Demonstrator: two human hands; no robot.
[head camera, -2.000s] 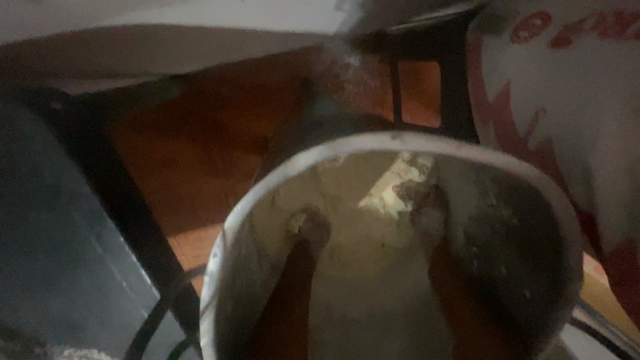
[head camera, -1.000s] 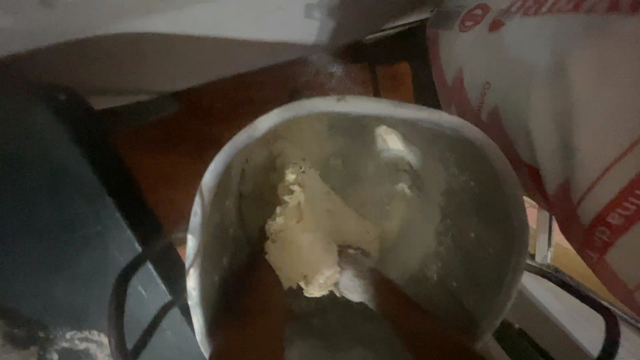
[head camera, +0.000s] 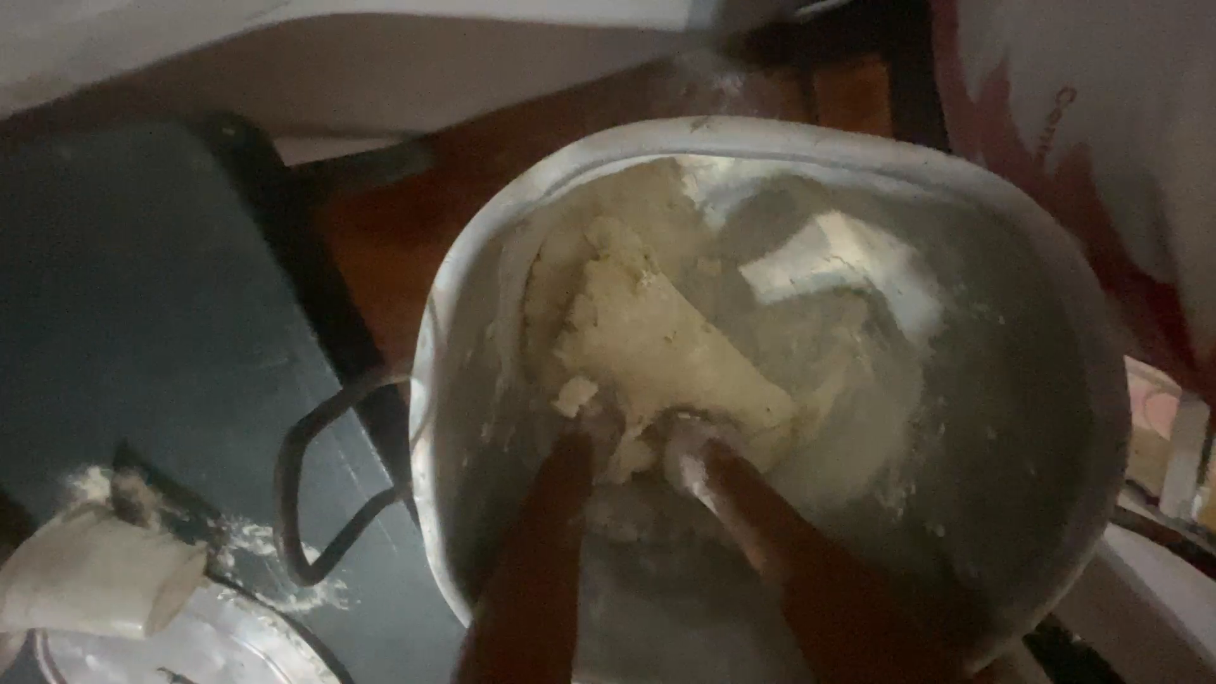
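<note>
A large, deep metal pot (head camera: 1007, 399) with a pale rim and a looped side handle fills the middle of the head view. Inside lies a lump of pale dough (head camera: 655, 332), rough at its left edge, with floury smears on the pot's wall around it. My left hand (head camera: 584, 432) presses at the dough's lower left edge, beside a small loose piece. Close to its right, my right hand (head camera: 698, 451) pushes into the lower part of the dough. The fingers of both hands are blurred and partly sunk in or hidden by the dough.
A dark table (head camera: 171, 285) stands at the left, dusted with flour. On it are a round metal lid or tray (head camera: 209, 641) and a pale packet (head camera: 104, 570). A large white and red printed sack (head camera: 1121, 123) stands at the upper right. A pale surface (head camera: 380, 57) crosses the top.
Two seconds ago my hands were far apart in the pot; now they are close together at the dough. The dough shows as a broader mass. The view has shifted.
</note>
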